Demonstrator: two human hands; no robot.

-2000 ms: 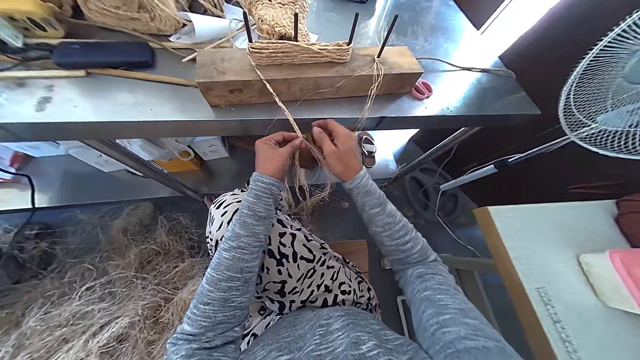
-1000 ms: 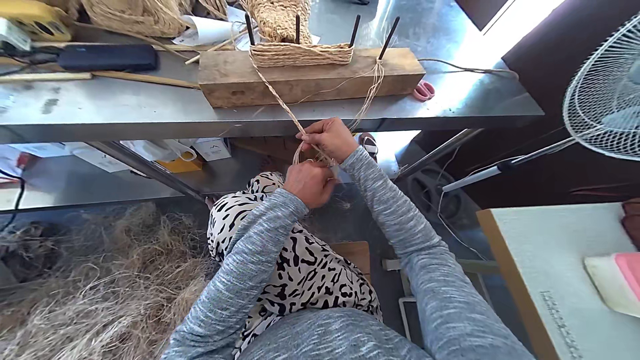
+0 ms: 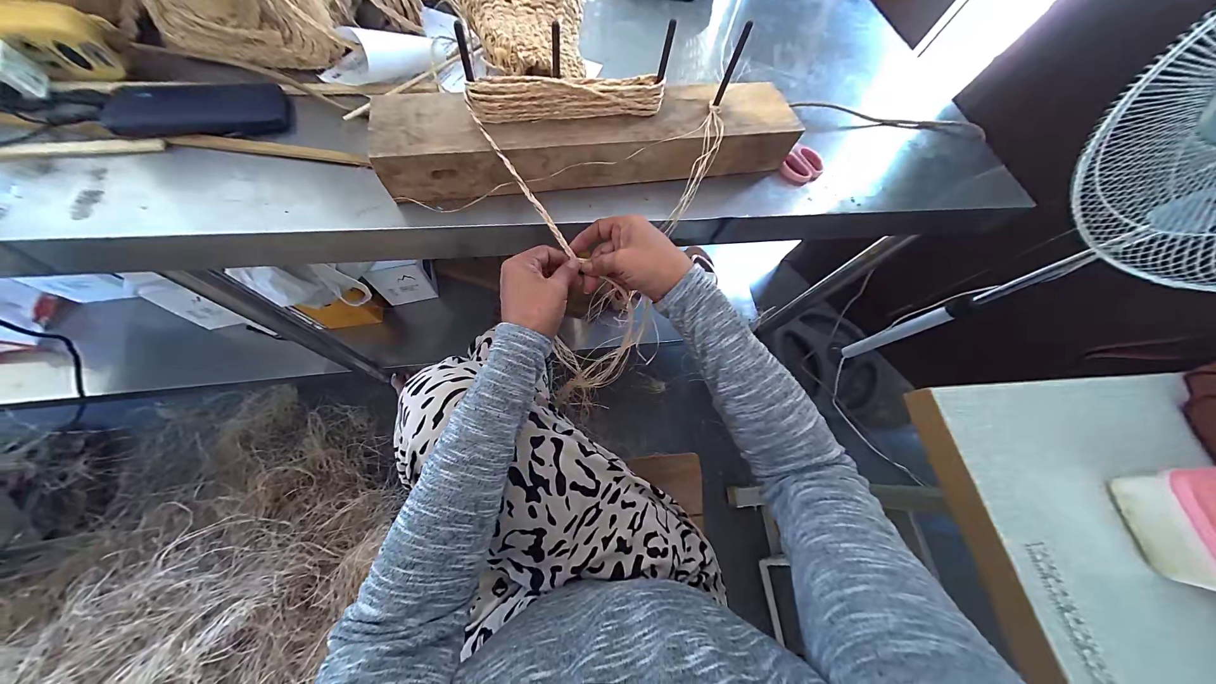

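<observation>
A twisted natural-fibre cord (image 3: 518, 178) runs taut from cord wound around black pegs on a wooden block (image 3: 589, 157) down to my hands. My left hand (image 3: 538, 289) pinches the cord's lower end between thumb and fingertips. Touching it from the right, my right hand (image 3: 635, 256) grips the fibres at the same spot, its fingertips partly hidden. Loose fibre ends (image 3: 608, 351) hang below both hands. A knotted bundle of thin strands (image 3: 705, 152) is tied at the rightmost peg and drops behind my right hand.
The block stands on a metal table (image 3: 285, 214) near its front edge. Pink-handled scissors (image 3: 802, 164) lie right of it, a dark blue case (image 3: 197, 109) and sticks left. A heap of raw fibre (image 3: 237, 551) lies lower left. A white fan (image 3: 1154, 161) stands at right.
My left hand has moved up from below my right hand and is now beside it at the cord's lower end. The block and the wound cord have stayed in place.
</observation>
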